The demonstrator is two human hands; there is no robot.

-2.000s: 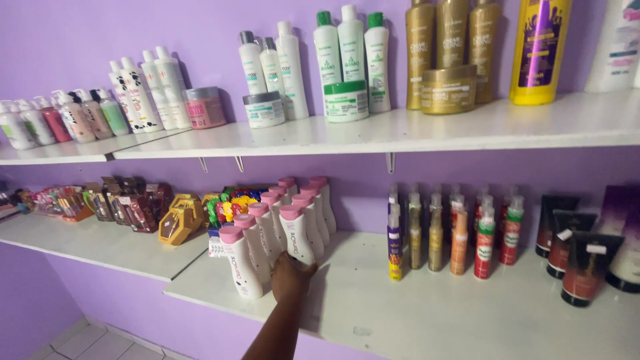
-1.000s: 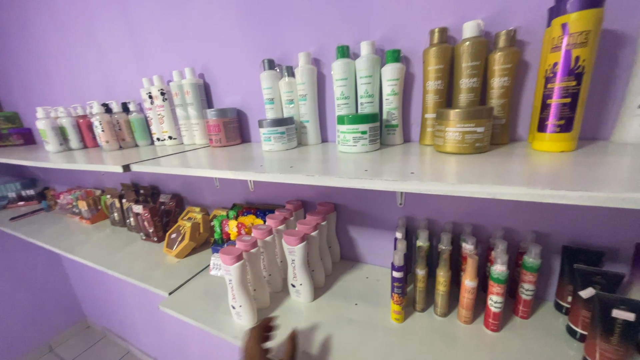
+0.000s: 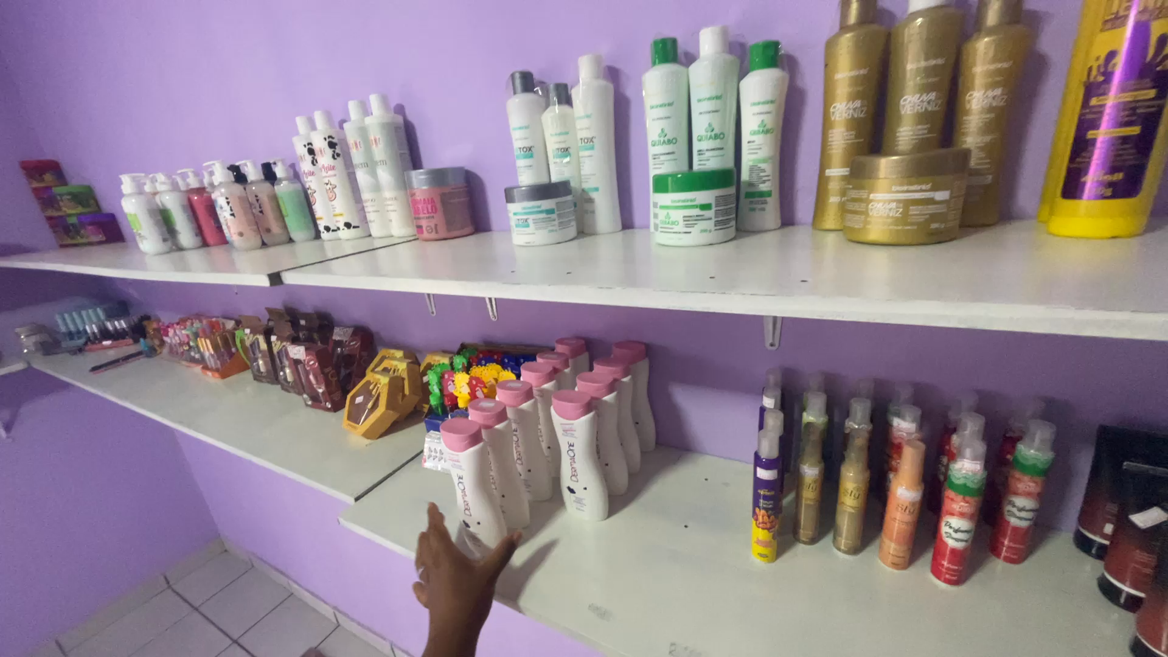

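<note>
One hand (image 3: 456, 570) reaches up from the bottom edge, fingers spread and holding nothing; by its thumb on the right it looks like my left hand. It is in front of the nearest white lotion bottle with a pink cap (image 3: 474, 484), at the lower shelf's front edge; whether it touches the bottle I cannot tell. That bottle heads the left of two rows of such bottles. The right row begins with another pink-capped bottle (image 3: 581, 461). Behind them lie colourful flower-shaped items (image 3: 470, 379). My right hand is out of view.
Slim spray bottles (image 3: 902, 511) and dark tubes (image 3: 1131, 557) stand on the lower shelf (image 3: 639, 566) to the right. Amber hexagonal boxes (image 3: 379, 397) are at the left. The upper shelf (image 3: 566, 274) holds bottles and jars, including a green-lidded jar (image 3: 693, 208).
Two seconds ago the hand was at the front bottle of the right row. It came away and is now open by the left row's front bottle.
</note>
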